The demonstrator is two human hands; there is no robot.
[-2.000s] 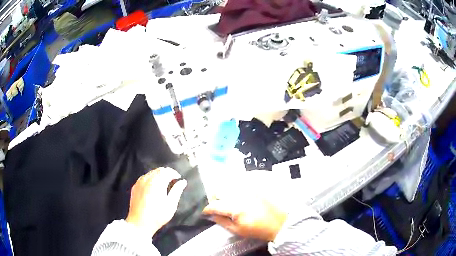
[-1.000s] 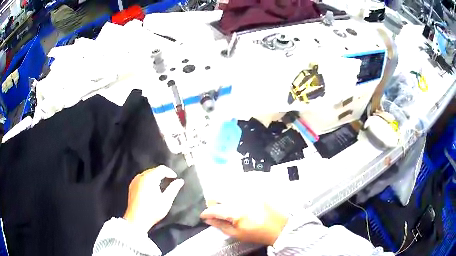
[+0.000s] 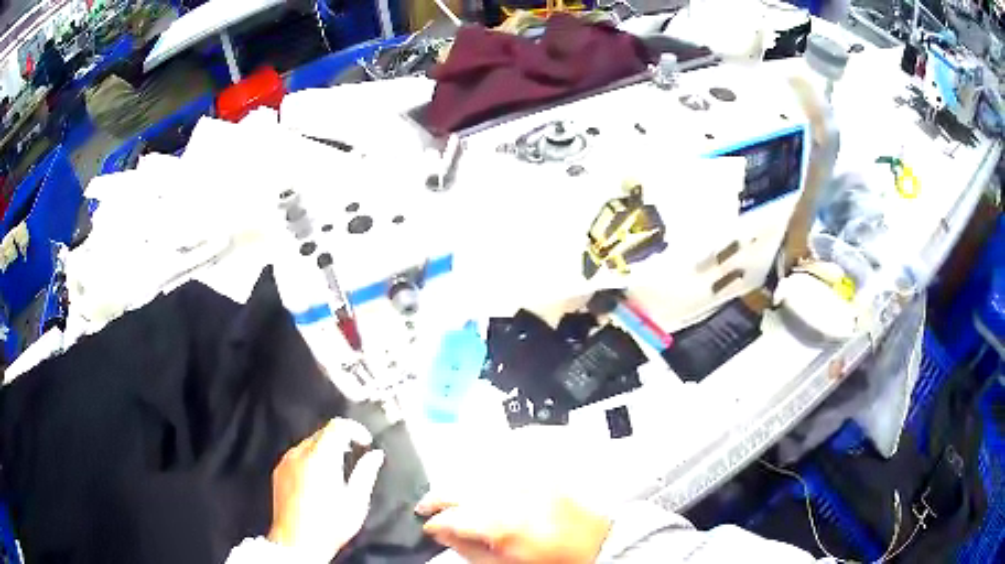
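Observation:
The black garment panel (image 3: pixel 143 408) lies left of the needle area and runs out of the bottom of the picture. My left hand (image 3: pixel 322 485) rests on it, fingers curled; whether it pinches the cloth is unclear. My right hand (image 3: pixel 518 527) lies at the panel's right edge, fingers pointing left; its grip is unclear. The presser foot area (image 3: pixel 386 380) is just above my hands, on the white sewing machine (image 3: pixel 529 209). Black labels (image 3: pixel 529 358) lie piled under the machine arm, with one label (image 3: pixel 618 421) apart. A blue piece (image 3: pixel 454 369) stands beside the needle.
Cream-white cut pieces (image 3: pixel 154 220) lie behind at left. Maroon cloth (image 3: pixel 529 72) is on top of the machine. A gold metal piece (image 3: pixel 624 234) sits on its front. A round pale pad (image 3: pixel 816 303), yellow-handled snips (image 3: pixel 906 180) and a plastic bag (image 3: pixel 887 380) are at right.
The view has tilted up and shifted right, so the machine and hands appear lower and farther left. Both hands keep nearly the same place on the panel.

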